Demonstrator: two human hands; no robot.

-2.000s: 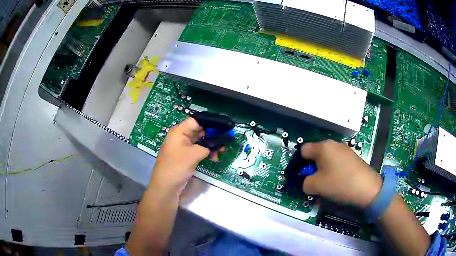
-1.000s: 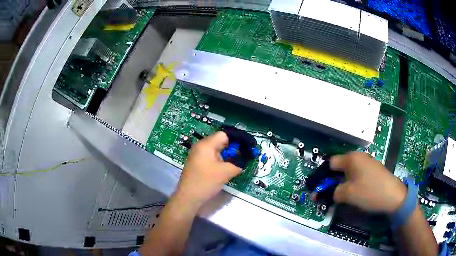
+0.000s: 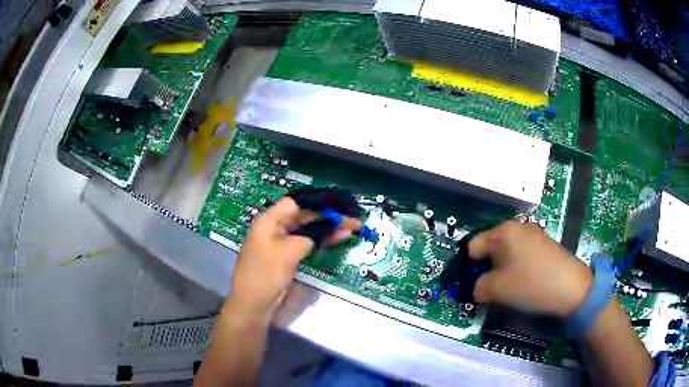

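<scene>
A large green circuit board (image 3: 340,283) lies in front of me, crossed by a smooth silver long heatsink (image 3: 393,140). My left hand (image 3: 291,238), black finger cots on its fingertips, is over the board's left middle, holding bright blue components (image 3: 331,217). Another blue component (image 3: 369,234) sits on the board just right of those fingers. My right hand (image 3: 521,268), also in black finger cots and with a light blue wrist strap, is low over the board's right part. Blue pieces (image 3: 444,291) show at its fingertips; whether they are held or on the board is unclear.
A finned heatsink (image 3: 468,45) with a yellow strip stands on the far side. Other boards lie at the left (image 3: 113,140) and right (image 3: 623,170). The silver conveyor rail (image 3: 363,329) runs along the near edge. Small standing components (image 3: 429,219) rise between my hands.
The left board has slid closer, narrowing the gap. A blue component stands on the board near my left fingers. Both hands stay over the board, shifting slightly; the whole view has also shifted.
</scene>
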